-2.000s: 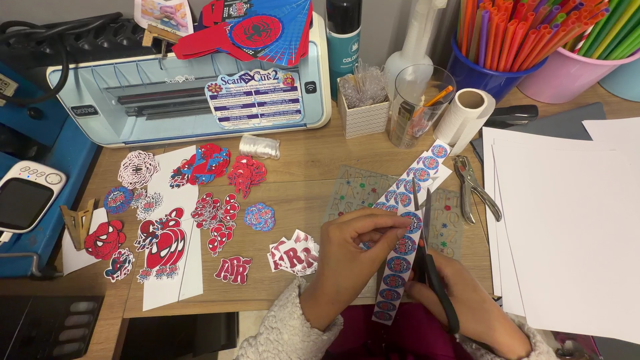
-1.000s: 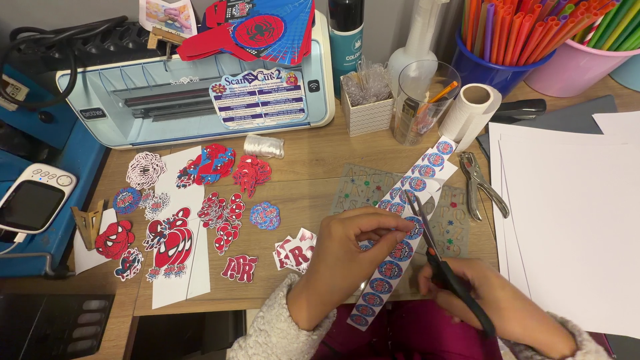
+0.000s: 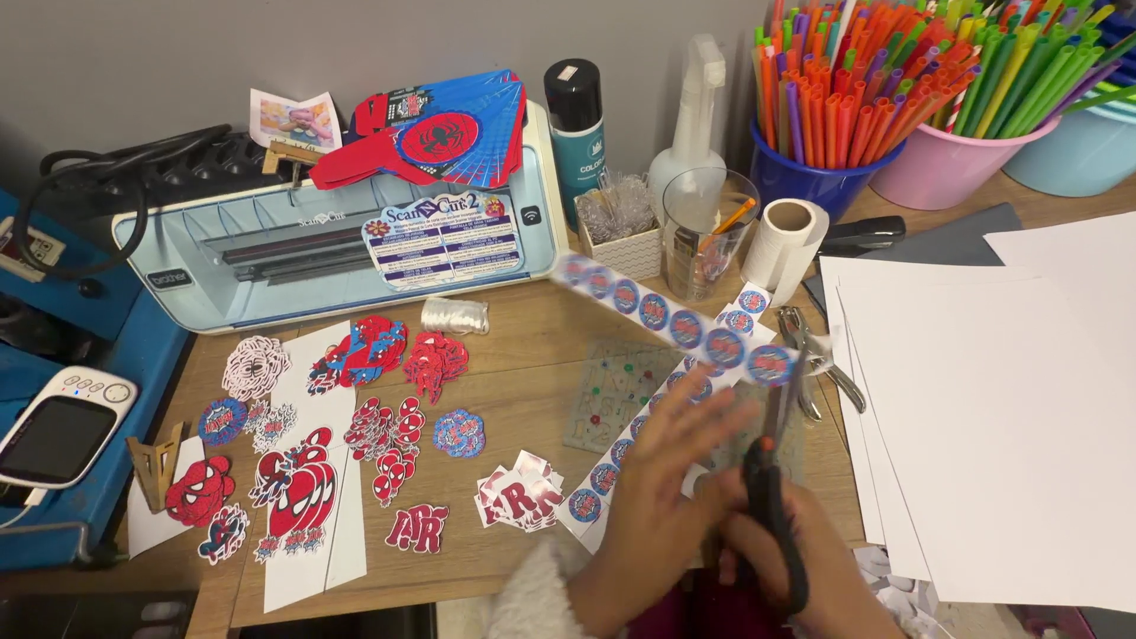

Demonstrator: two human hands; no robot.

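Observation:
My right hand (image 3: pixel 790 541) grips black-handled scissors (image 3: pixel 768 488), blades pointing up. My left hand (image 3: pixel 666 488) is blurred beside them, fingers spread; whether it touches anything near the scissors handle is unclear. A paper strip of round blue and red stickers (image 3: pixel 654 311) slants above my hands, its right end by the blades. More such strips (image 3: pixel 604 479) lie on the desk under and beside my left hand, partly over a translucent letter stencil (image 3: pixel 612 382). Cut-out stickers (image 3: pixel 306 493) lie in groups at the left, with letter cut-outs (image 3: pixel 522 495) nearer my left hand.
A Brother cutting machine (image 3: pixel 346 257) stands behind, beside a spray can (image 3: pixel 577 133). A glass (image 3: pixel 706 235), a paper roll (image 3: pixel 785 240) and a blue tub of straws (image 3: pixel 812 177) stand at the back. Metal hole-punch pliers (image 3: pixel 821 364) and white sheets (image 3: pixel 985 426) are at the right.
My left hand, earlier holding a strip at the blades, now has its fingers spread. One strip now slants up to the left above my hands, where none was before.

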